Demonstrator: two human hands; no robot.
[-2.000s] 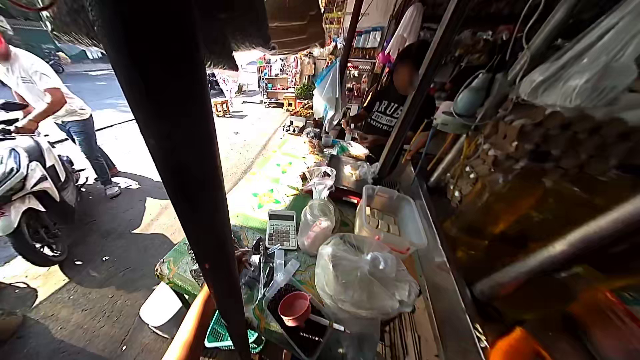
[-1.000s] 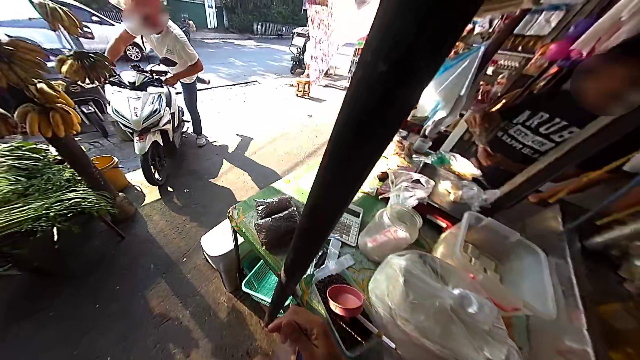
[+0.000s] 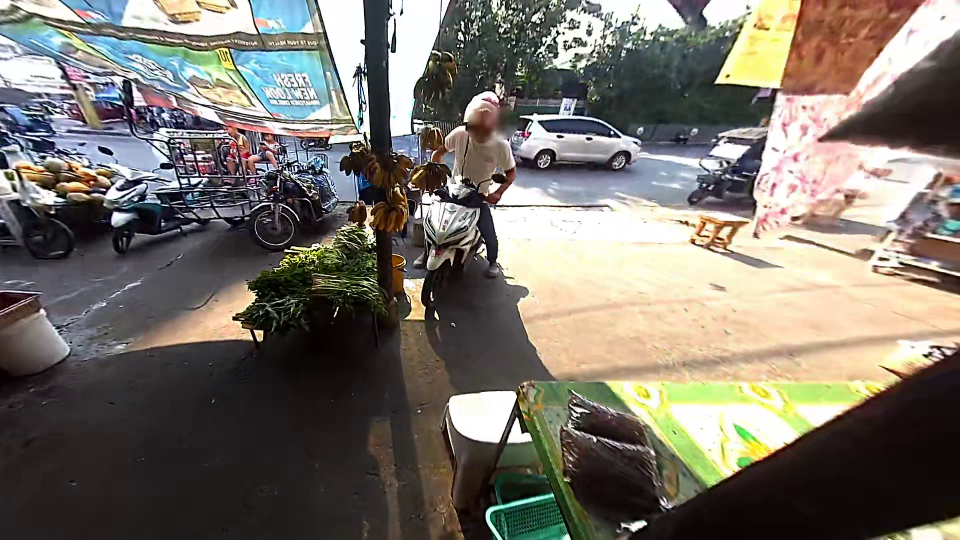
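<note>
Neither of my hands shows in the head view. At the lower right is the corner of a table with a green and yellow patterned cover [image 3: 675, 397]. Dark plastic-wrapped packs [image 3: 611, 465] lie on it, two of them side by side. A thick dark post [image 3: 840, 450] slants across the lower right corner and hides part of the table. Below the table's left edge stand a white plastic bin [image 3: 487, 420] and a green plastic basket [image 3: 529, 519].
A person in a white shirt [image 3: 480, 157] straddles a white scooter [image 3: 450, 225] ahead. Leafy greens [image 3: 322, 281] lie on a low stand beside a post hung with bananas [image 3: 390, 214]. A wooden stool [image 3: 718, 231] stands right of centre; a white bucket [image 3: 30, 341] is far left.
The view has swung left and up to the street. A hand near the dark post, seen one second ago, is out of view, as are the calculator, plastic bags and pink cup.
</note>
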